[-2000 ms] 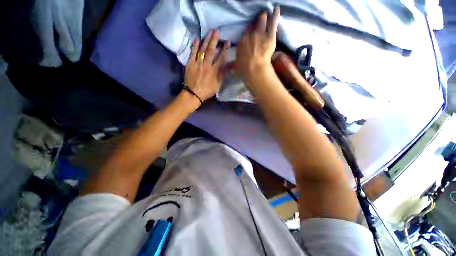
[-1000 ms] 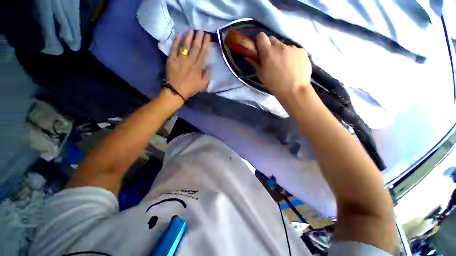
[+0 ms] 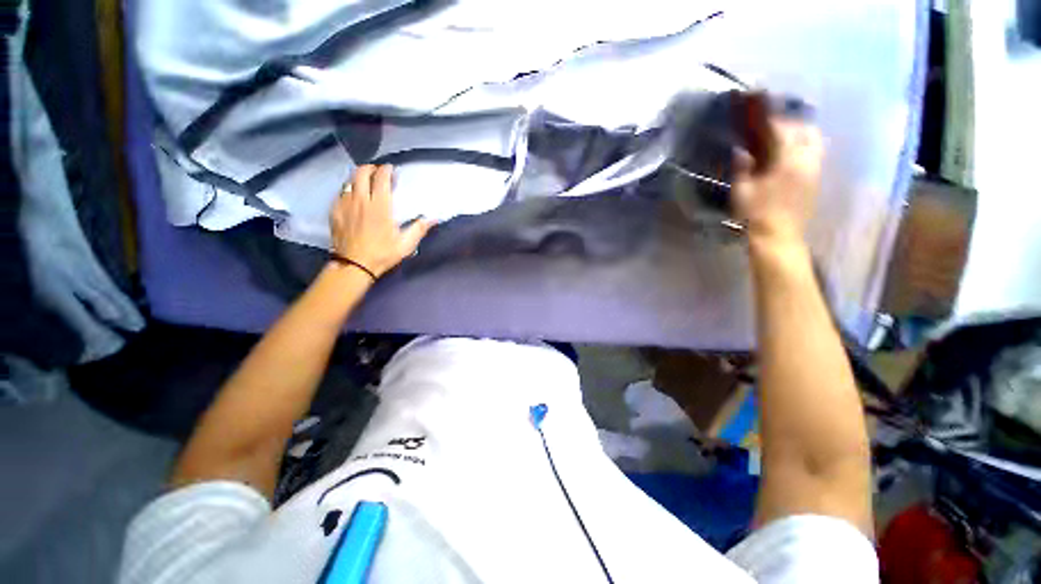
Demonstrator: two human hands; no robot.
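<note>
The garment [image 3: 445, 188] lies spread over the table, its pale inside uppermost, with narrow dark seam strips across it and a dark edge towards me. My left hand [image 3: 371, 222] lies on its near part at centre left, fingers spread, holding nothing. My right hand [image 3: 782, 171] is at the right, shut on the reddish-brown handle of the steam iron [image 3: 713, 148]. The iron is motion-blurred at the garment's right end; whether its soleplate touches the cloth cannot be told.
The lavender table cover [image 3: 479, 302] shows along the near edge. A brown board [image 3: 930, 251] is beside the table's right edge. Pale garments [image 3: 69, 251] hang at the left. A cardboard box with blue tape [image 3: 713, 394] and blue bundles are below the table.
My right hand and the iron have moved right, away from my left hand. The view has turned, and more of the garment shows at the left. My left hand still lies on the cloth.
</note>
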